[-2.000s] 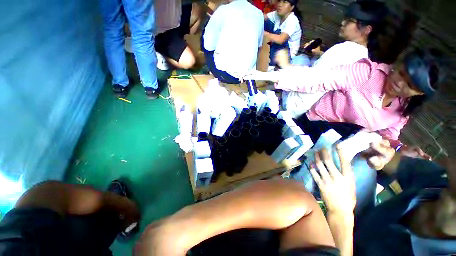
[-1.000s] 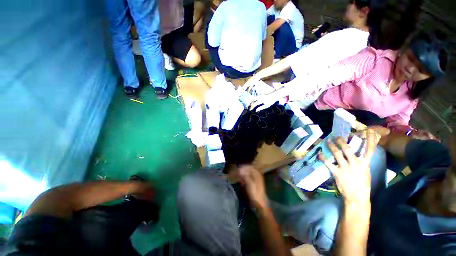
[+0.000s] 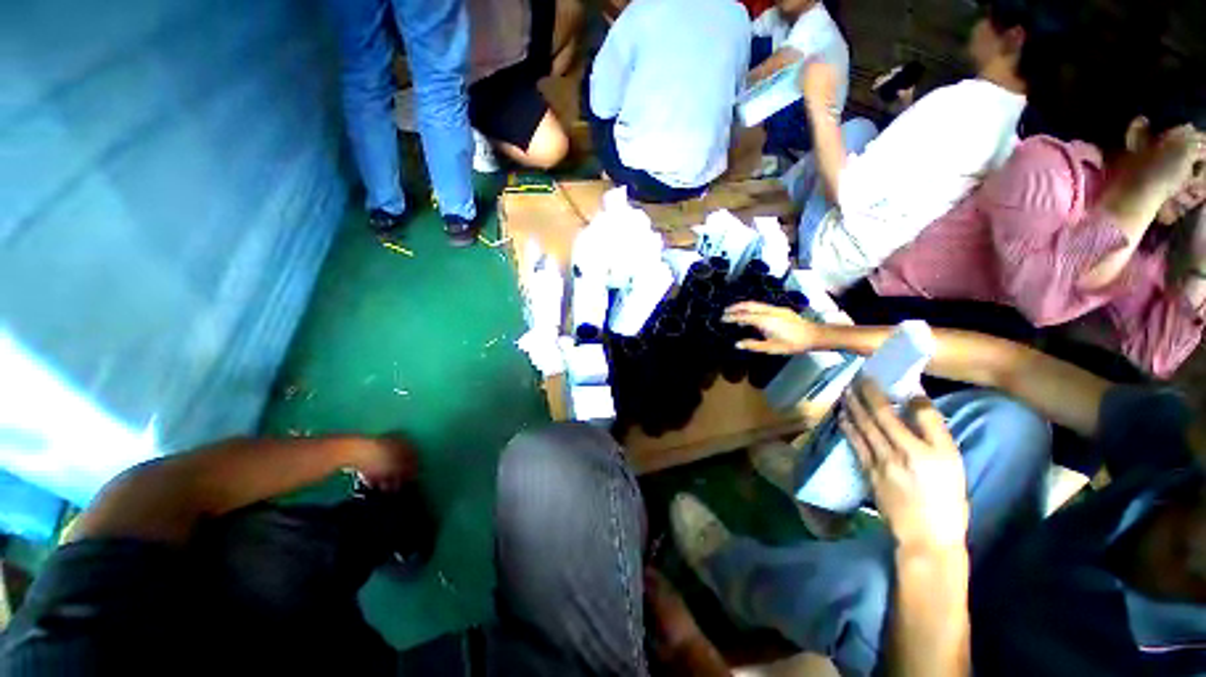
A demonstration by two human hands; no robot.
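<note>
My right hand point(image 3: 668, 624), probably mine, is blurred and low beside the grey knee point(image 3: 569, 522). The knee and lower edge partly hide it, and I cannot tell what it holds. My left hand is not visible. Ahead, a pile of black cylinders point(image 3: 668, 377) stands and leans on a brown cardboard sheet point(image 3: 529, 209). White cartons stand around it, including one at the near left point(image 3: 591, 401). A hand at the right point(image 3: 906, 463), seemingly a neighbour's, holds a white carton point(image 3: 831, 463); another hand point(image 3: 778, 327) touches the pile.
Blue sheeting point(image 3: 146, 199) rises at the left above the green floor point(image 3: 357, 337). A person's arm point(image 3: 238, 483) rests at the lower left. Several people sit around the cardboard, and a person in jeans point(image 3: 437, 99) stands behind. A neighbour's shoe point(image 3: 698, 526) is near the front.
A large bare arm across the lower middle has gone, uncovering the grey knee. My right hand has dropped from above beside the knee. The right neighbour's other hand has moved from the carton to the pile.
</note>
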